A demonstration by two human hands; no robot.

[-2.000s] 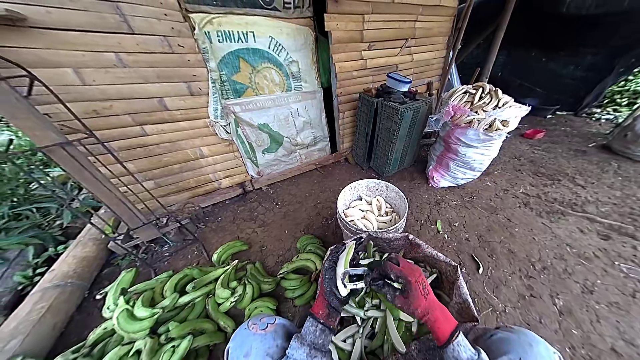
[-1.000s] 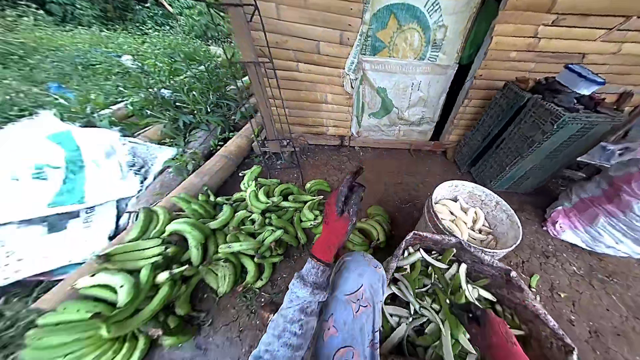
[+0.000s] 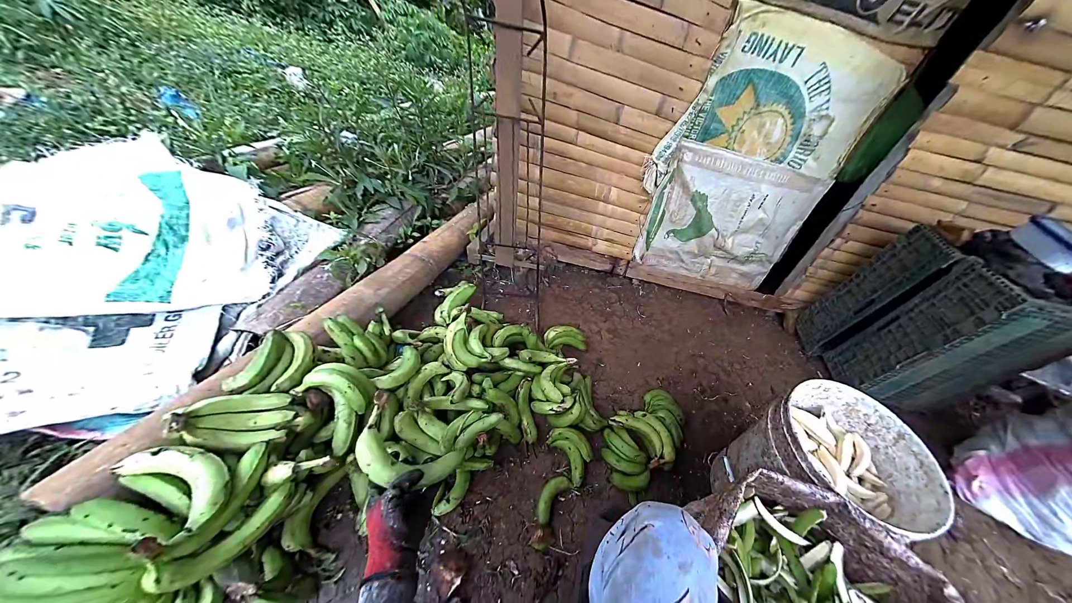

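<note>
My left hand (image 3: pixel 395 529), in a red and black glove, reaches into the heap of green bananas (image 3: pixel 435 402) on the ground. Its dark fingertips touch a curved green banana (image 3: pixel 381 459); whether they close round it cannot be told. My right hand is outside the picture. Right of my knee stands an open sack (image 3: pixel 846 511) holding green and pale peels (image 3: pixel 779 557). Behind it a dirty white bucket (image 3: pixel 917 477) holds peeled bananas (image 3: pixel 842 456). A smaller bunch of green bananas (image 3: pixel 641 440) lies between the heap and the bucket.
A bamboo wall (image 3: pixel 586 142) with a feed sack (image 3: pixel 737 201) hung on it rises ahead. Dark green plastic crates (image 3: pixel 930 327) stand at the right, near a white and pink sack (image 3: pixel 1026 477). A bamboo pole (image 3: pixel 385 293) and white sacks (image 3: pixel 126 243) lie at the left.
My left hand was raised near my knee and is now down at the banana heap. My right hand, over the peels before, has left the view. The view has shifted.
</note>
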